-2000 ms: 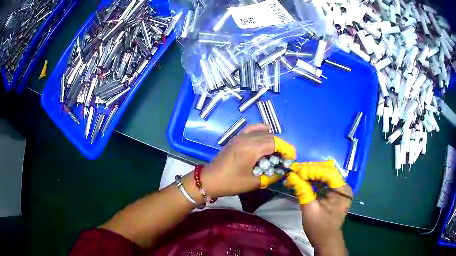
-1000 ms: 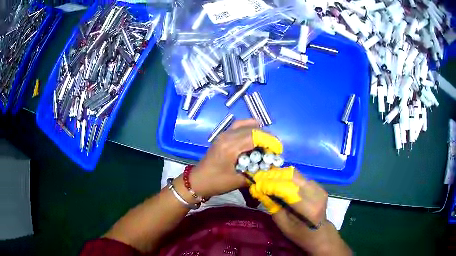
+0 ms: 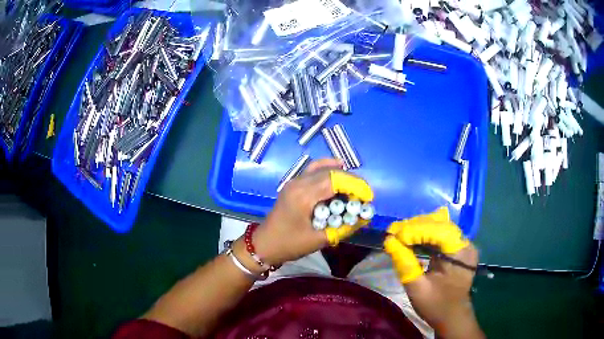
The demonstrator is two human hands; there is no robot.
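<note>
My left hand (image 3: 298, 205), with yellow finger cots, is closed around a bunch of several filled tubes (image 3: 336, 208), their round whitish ends facing up toward me. My right hand (image 3: 434, 265), also with yellow finger cots, is to the right of the bunch and apart from it. It holds a thin dark rod (image 3: 453, 262) that runs back across the palm; its front end is hidden by the fingers. Both hands are at the near edge of the blue work tray (image 3: 404, 152).
A clear plastic bag (image 3: 265, 59) with a white label (image 3: 306, 16) spills metal tubes (image 3: 342, 145) into the work tray. White cylinders (image 3: 530, 86) are heaped at right. A finished-parts tray (image 3: 122, 218) full of silver pieces stands at left, with another filled tray beyond.
My right hand with the dark rod first came to the bunch, then moved away to the right. My left hand shifted slightly left and keeps holding the bunch. The camera view shifted slightly.
</note>
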